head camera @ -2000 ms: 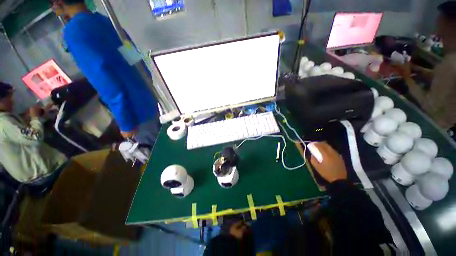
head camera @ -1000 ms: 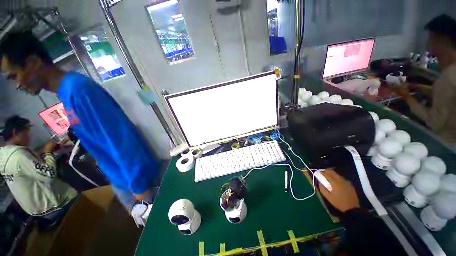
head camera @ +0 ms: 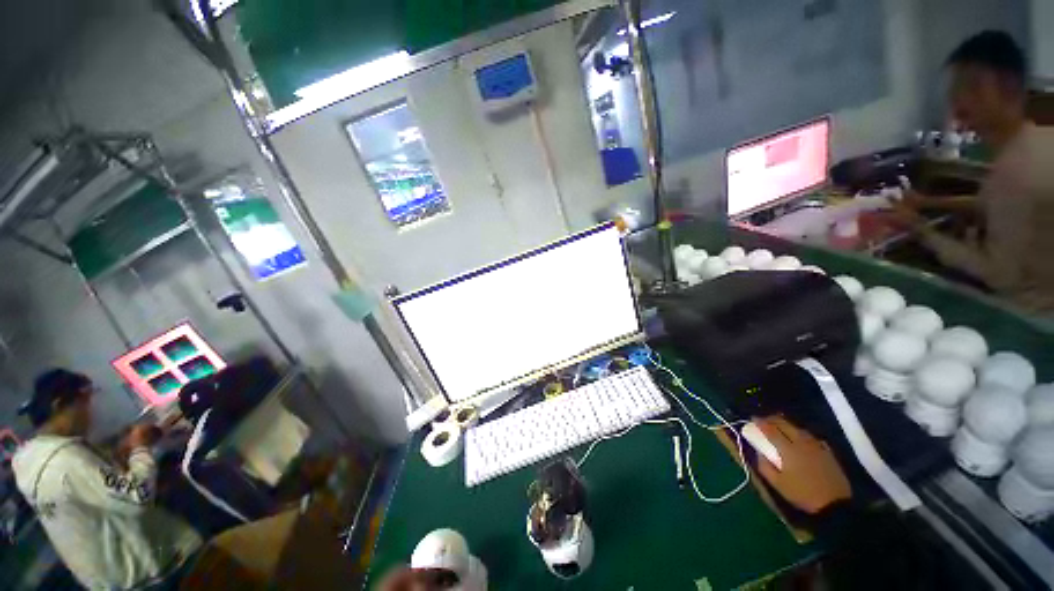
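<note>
My right hand [head camera: 809,468] rests over the white computer mouse [head camera: 762,443], right of the keyboard. My left hand [head camera: 418,580] shows only as a few blurred fingers at the bottom edge, in front of the lower part of the white dome camera [head camera: 440,547]; whether they grip it is unclear. The opened camera unit [head camera: 559,517], with a dark head on a white base, stands upright right of the dome camera, before the keyboard [head camera: 566,425]. A thin white lead runs from near its head. The monitor [head camera: 524,315] shows a blank white screen.
A bulky black box [head camera: 757,327] stands right of the monitor, with a white strip [head camera: 855,433] hanging from it. Rows of white cameras [head camera: 945,379] line the right side. Tape rolls [head camera: 442,444] lie left of the keyboard. People sit at stations left and right.
The view has tilted up, so the bench sits lower. The person in blue has left the view. Left-hand fingers now show by the dome camera. My right hand stays on the mouse.
</note>
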